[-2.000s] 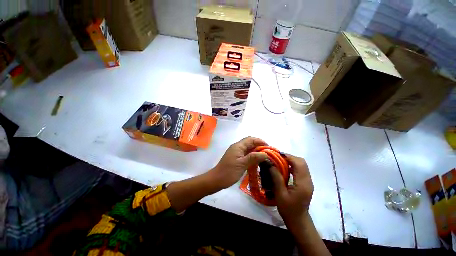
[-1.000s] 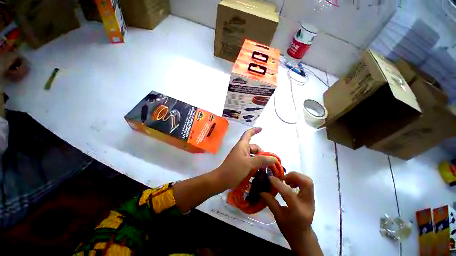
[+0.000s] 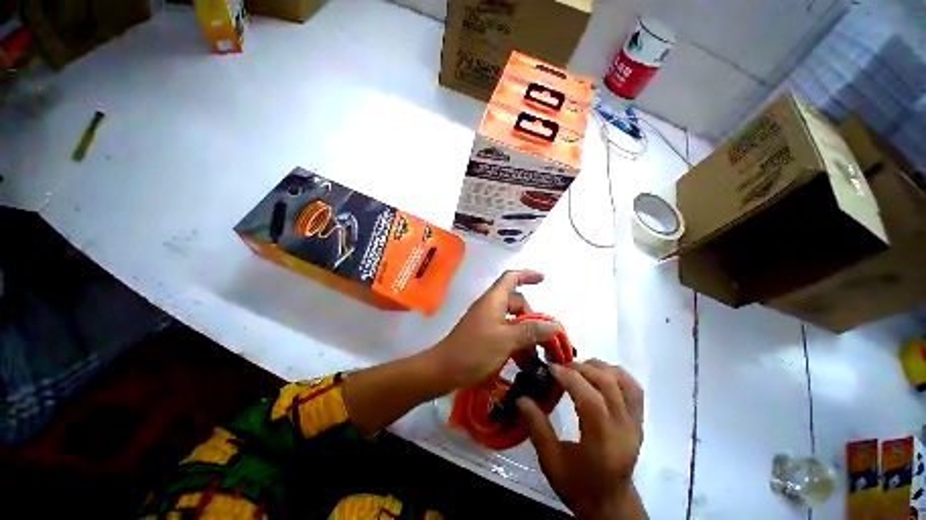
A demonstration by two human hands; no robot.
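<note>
An orange cable coil (image 3: 472, 413) with a black part (image 3: 530, 384) in its middle is at the table's front edge, between my hands. My left hand (image 3: 492, 330) holds the coil's upper side, thumb over the orange loops. My right hand (image 3: 589, 432) touches the black part with thumb and forefinger; its grip is partly hidden. Something clear shows under the coil. A retail box with dark and orange sides (image 3: 350, 239) lies to the left. Orange-topped retail boxes (image 3: 523, 152) stand behind the coil.
A brown carton (image 3: 508, 46) and a red-labelled bottle (image 3: 638, 61) stand at the back. A tape roll (image 3: 657, 221), thin cable and open carton (image 3: 772, 193) are right. Crumpled clear plastic (image 3: 802, 477) lies lower right. A yellow-green cutter (image 3: 89, 135) lies far left.
The view has shifted and tilted downward. The coil has come down from between both hands to a flatter pose at the table edge. My right hand has opened out from around the coil.
</note>
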